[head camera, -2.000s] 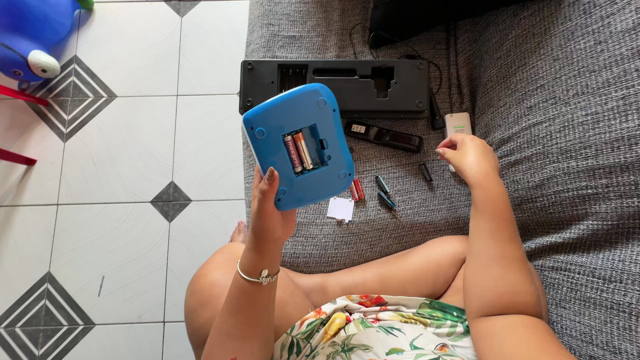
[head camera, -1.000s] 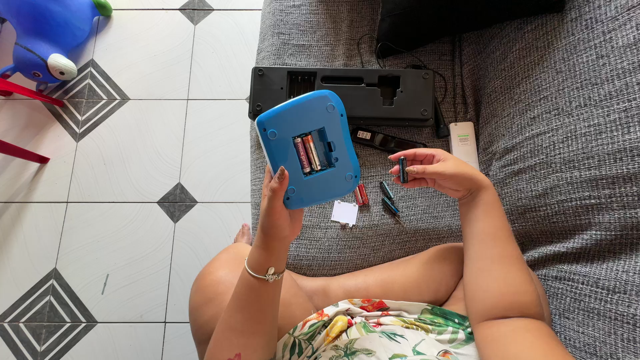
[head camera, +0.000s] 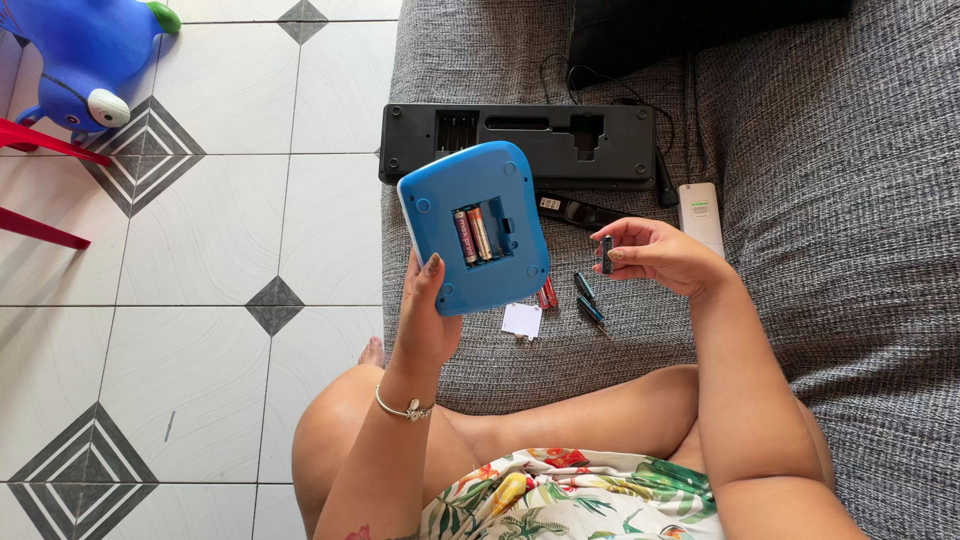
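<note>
My left hand grips the lower edge of a blue plastic device, its underside facing me. Two batteries lie side by side in its uncovered battery compartment, with a bare slot at their right. Between the fingertips of my right hand stands a dark AA-size battery, to the right of the device and apart from it. Below, on the grey woven couch cover, are red batteries, partly hidden by the device, a dark battery, a small screwdriver and a white battery cover.
A black electronic keyboard lies underside up behind the device, its battery bay uncovered. Near it are a black remote-like device, a white remote control, a microphone and cables. A blue inflatable toy and red legs are at the left, over the tiled floor.
My right hand has moved left from beside the white remote and now has a dark battery between its fingers. The left hand still holds the blue device.
</note>
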